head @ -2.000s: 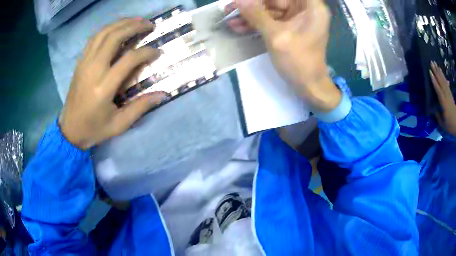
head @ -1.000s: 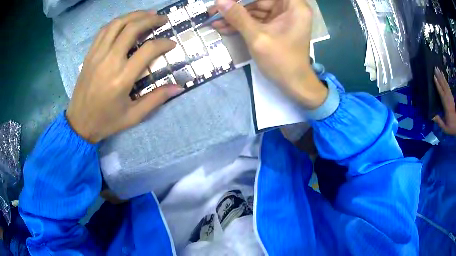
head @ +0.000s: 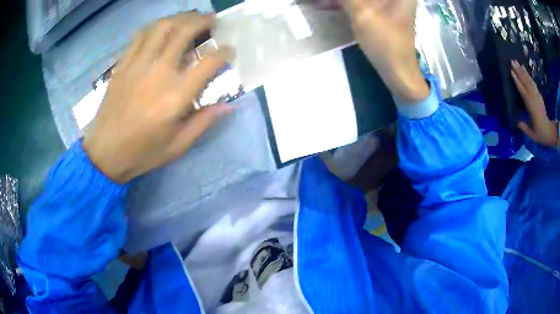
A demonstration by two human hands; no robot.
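A panelled circuit board [head: 222, 87] with shiny silver rectangles lies on a light grey-blue pad [head: 202, 147], mostly hidden under my left hand. My left hand [head: 150, 92] is blurred, its fingers and thumb spread across the panel and holding it. A translucent grey-beige adhesive strip [head: 270, 52] with white edges reaches from the panel towards the right, overlapping a white paper sheet [head: 313, 110]. My right hand [head: 387, 43] is above the strip's right end. Its fingers are blurred and cut off by the top edge, so any tool or grip is hidden.
Shiny clear bags with pale strips [head: 445, 52] lie at the right on the green mat [head: 374, 92]. Another person's hand [head: 533, 107] is at the far right beside dark trays or boards [head: 500, 67]. A grey tray-like item [head: 67, 21] is at upper left. Crinkled plastic [head: 9, 214] is at the left edge.
My right hand has moved right and up, partly out of the picture. More of the adhesive strip and white paper shows. My left hand covers more of the panel. The view has shifted slightly.
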